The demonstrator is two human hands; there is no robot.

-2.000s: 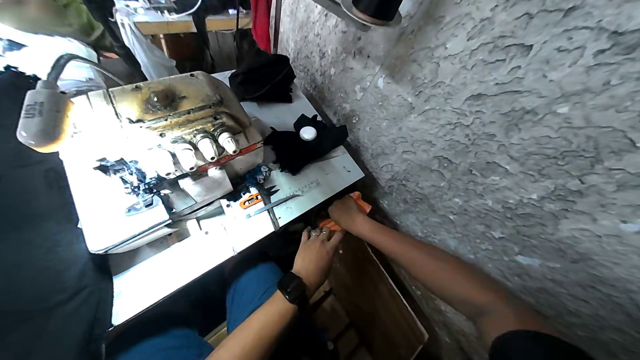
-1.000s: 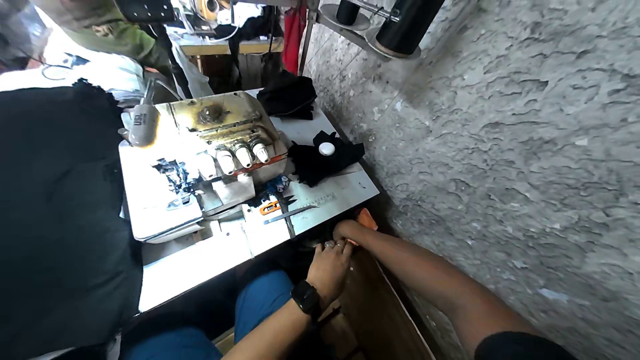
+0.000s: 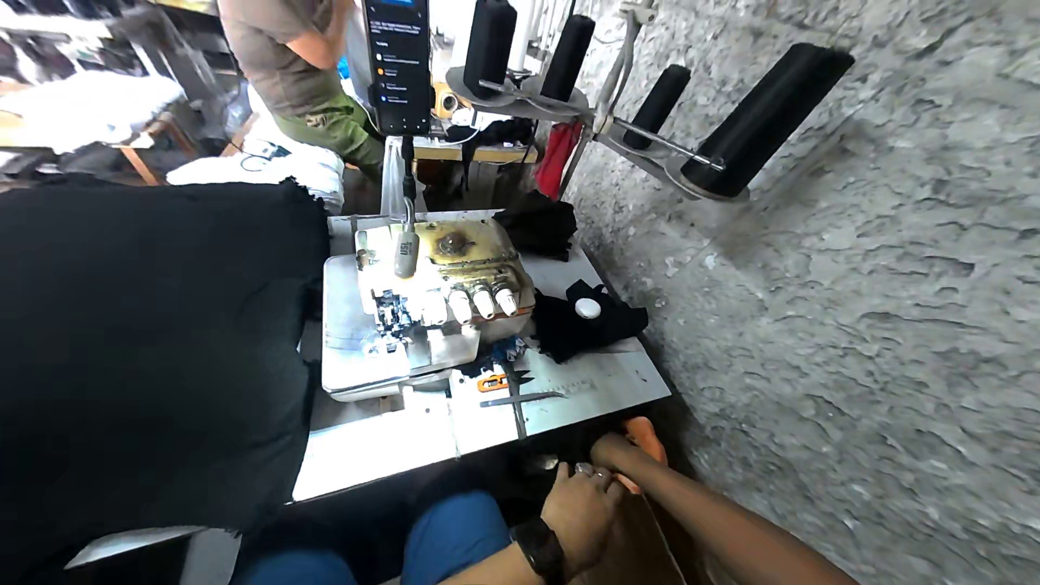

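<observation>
My left hand [image 3: 581,512], with a ring and a dark wristwatch [image 3: 538,548], is below the right front edge of the sewing table [image 3: 601,398]. Its fingers rest by my right wrist and an orange cloth [image 3: 646,439]. My right hand [image 3: 613,451] reaches into shadow under the table edge beside that cloth; its fingers are hidden. On the table above them lie metal tweezers [image 3: 524,399] and orange-handled thread snips [image 3: 493,383], in front of an overlock sewing machine [image 3: 455,276].
Black fabric [image 3: 154,349] covers the left side. Black cloth with a white round object [image 3: 587,308] lies right of the machine. Black thread cones [image 3: 768,122] stand on a rack above, near a rough wall [image 3: 877,325]. A phone [image 3: 398,65] hangs behind; a person [image 3: 284,65] is beyond.
The view has tilted up, bringing the thread rack, phone and person into sight. Both hands stay low by the table's right front corner, near the orange cloth.
</observation>
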